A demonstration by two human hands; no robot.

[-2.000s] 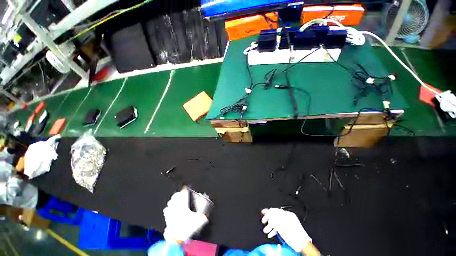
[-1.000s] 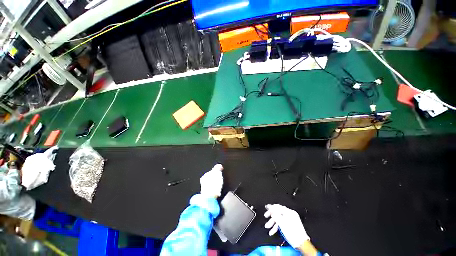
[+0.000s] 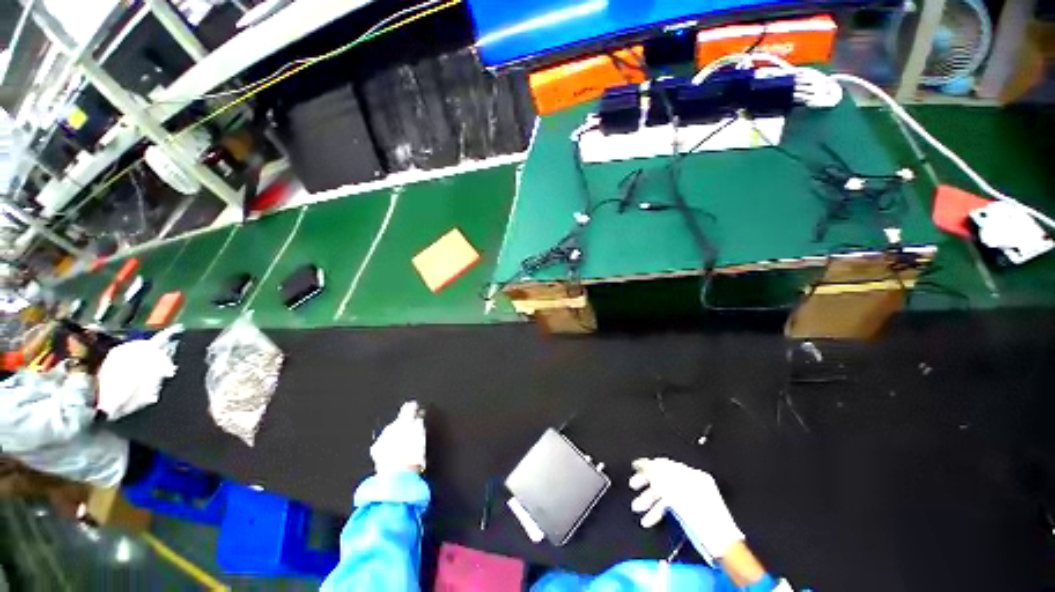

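Observation:
A flat square box with a grey top and silver edge [image 3: 559, 486] lies on the black mat, turned at an angle, touched by neither hand. A white strip [image 3: 525, 520] sticks out at its lower left side. My gloved left hand [image 3: 400, 442] is low over the mat, left of the box. A dark bit shows by its fingertips, but its grip is unclear. My gloved right hand [image 3: 691, 505] is right of the box with fingers bent. A thin line shows under its palm; whether it is held is unclear. Thin black leads [image 3: 789, 405] lie farther right.
A green-topped stand [image 3: 625, 237] on wooden blocks bears black adapters [image 3: 712, 98] and tangled cables. A clear bag of small parts [image 3: 244, 382] lies left. An orange pad [image 3: 447, 259] and black boxes [image 3: 303, 286] sit on the green line. A pink-lined tray [image 3: 479, 569] is at the bottom edge.
The left hand first set the box down between the hands, let go of it, and has moved left to where a small black lead lay. The right hand has barely moved.

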